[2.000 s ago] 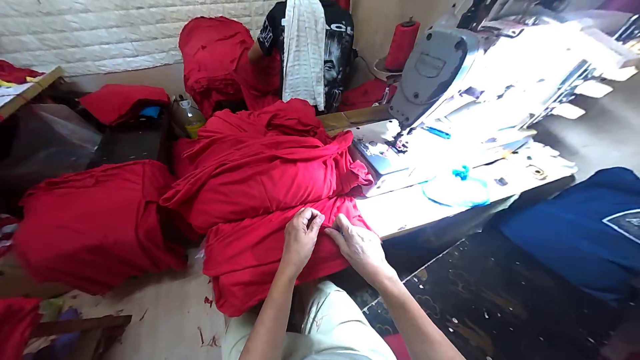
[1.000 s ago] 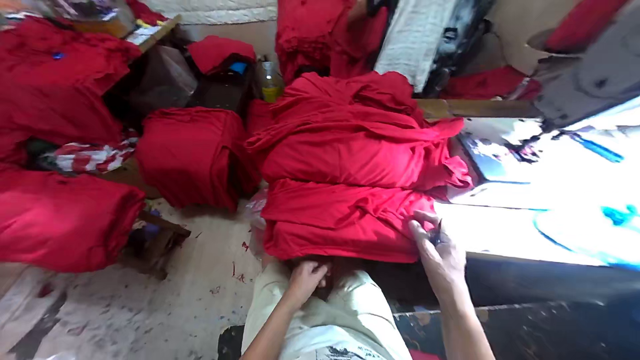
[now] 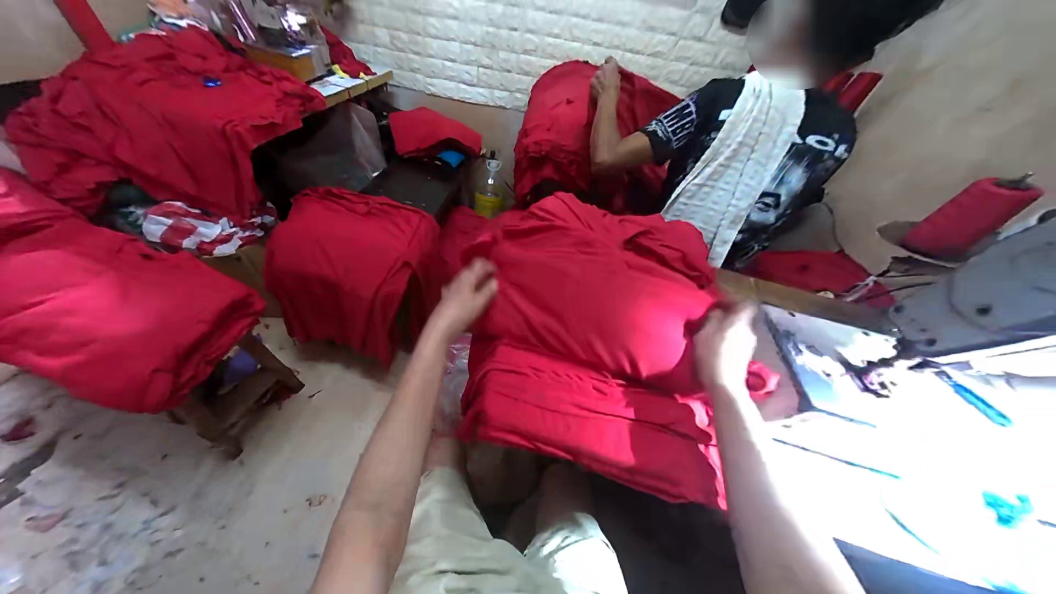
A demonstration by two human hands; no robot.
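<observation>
A large pile of red fabric (image 3: 594, 305) lies in front of me, above my knees. My left hand (image 3: 470, 293) is at the pile's left edge, fingers curled; blur hides whether it grips the cloth. At the right edge, my right hand (image 3: 726, 342) is closed on the red fabric. A folded red layer (image 3: 577, 421) hangs along the near side of the pile. Right of my right hand is the metal bed of a sewing machine (image 3: 833, 338), strongly lit.
Red fabric piles lie at left, on a low wooden stool (image 3: 264, 388) and a table. A co-worker (image 3: 742, 157) sits beyond the pile, a hand on red cloth. A bottle (image 3: 489, 190) stands behind. Red thread cone (image 3: 973, 216) and blue tweezers-like tool (image 3: 973, 400) are at right.
Both hands have moved forward and apart, from the near folded layer and my lap to the two sides of the pile. The view has turned left.
</observation>
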